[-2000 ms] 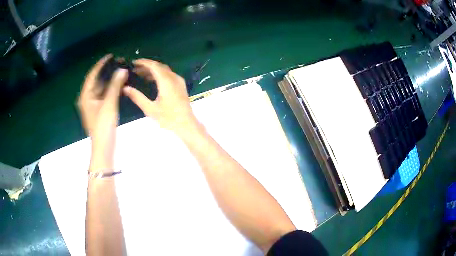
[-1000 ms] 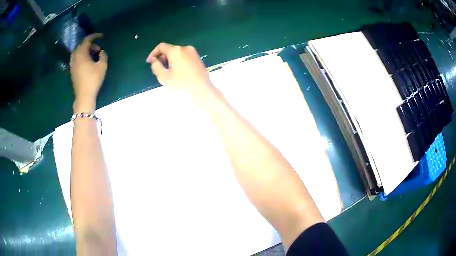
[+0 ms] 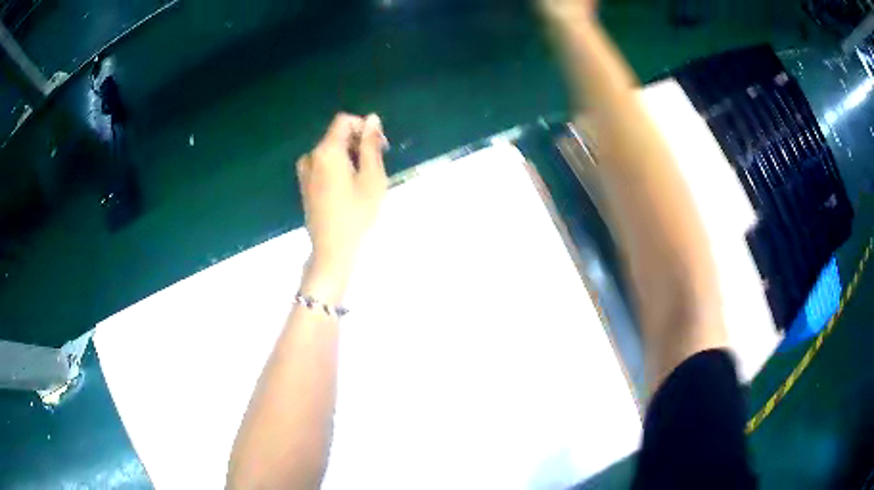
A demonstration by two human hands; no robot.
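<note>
My left hand [image 3: 343, 182] is above the far edge of the white board sheet [image 3: 431, 325], fingers curled together. A small dark patch shows between the fingers; I cannot tell if it is a held part or a gap. My right hand [image 3: 571, 10] is blurred and cut off by the top edge, reaching over the green belt [image 3: 450, 67]; its fingers are hidden. Black cased units [image 3: 767, 134] lie in packed rows on the stacked layer pads to the right, partly behind my right forearm.
A dark tangled item [image 3: 111, 100] lies on the belt at the far left. A grey metal post [image 3: 38, 368] stands at the left edge. A blue stool [image 3: 819, 301] is below the stack at the right, beside yellow-black floor tape [image 3: 810, 359].
My left hand has come right from the dark item at the far left to the sheet's far edge. My right hand has swung right and away to the top edge.
</note>
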